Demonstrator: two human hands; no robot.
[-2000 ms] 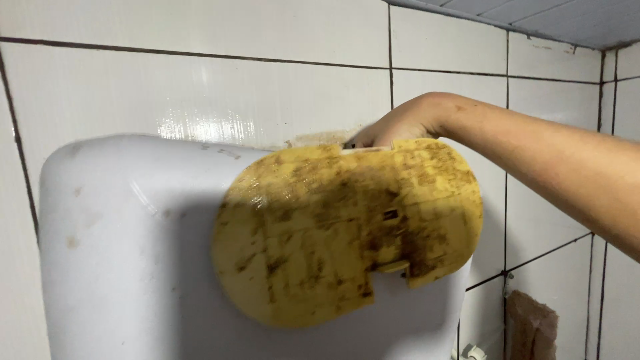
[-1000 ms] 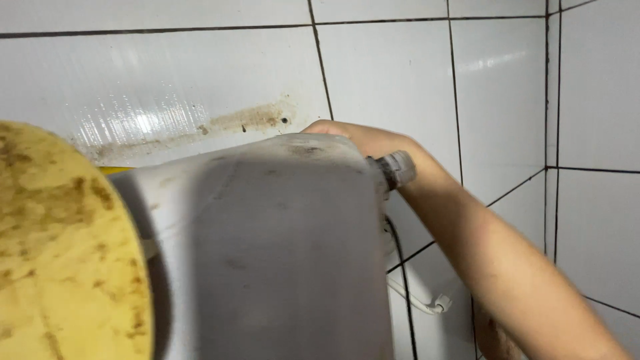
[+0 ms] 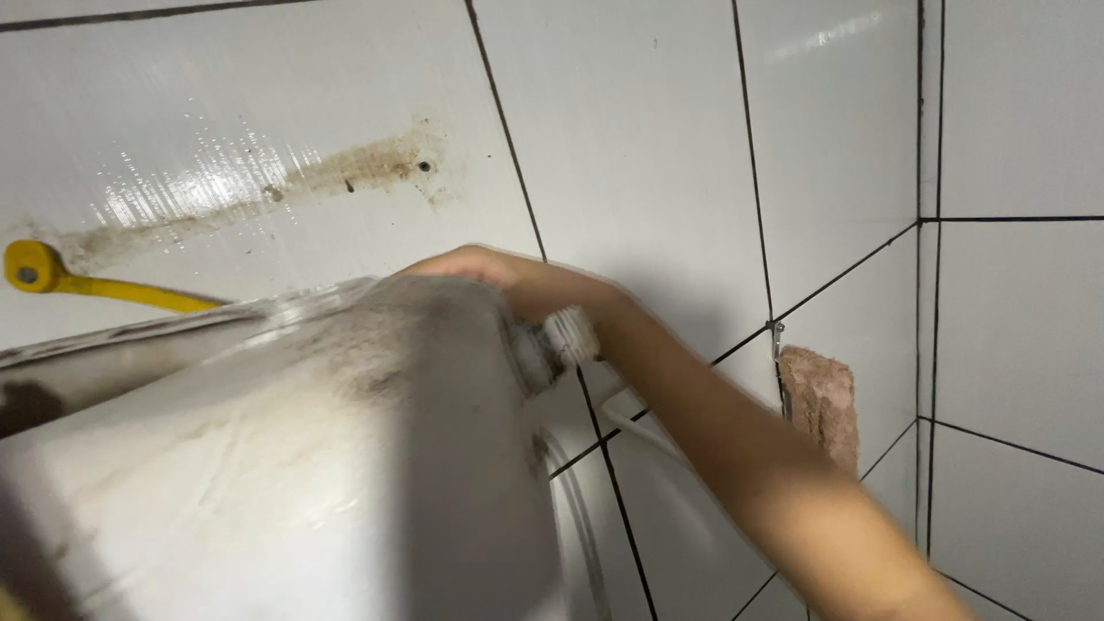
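A stained white plastic cistern tank point(image 3: 285, 483) fills the lower left of the head view, tilted, its upper rim near the tiled wall. My right hand point(image 3: 470, 263) grips the tank's back upper corner; the fingers are hidden behind it. On the tank's right side a threaded white plastic fitting point(image 3: 569, 336) sticks out, close to my right wrist. A yellow plastic lever point(image 3: 129, 291) with a round end rises behind the tank's rim at the left. My left hand is out of view.
The white tiled wall point(image 3: 638, 112) has a brown stain with a hole point(image 3: 423, 166) above the tank. A thin pale hose point(image 3: 647, 431) runs behind my forearm. A rough brownish pink patch point(image 3: 824, 401) shows at the wall on the right.
The stained yellow lid that covered the tank's front two seconds ago has left nearly all of the view. The yellow lever has come into view. The view has shifted and come nearer the tank's right end.
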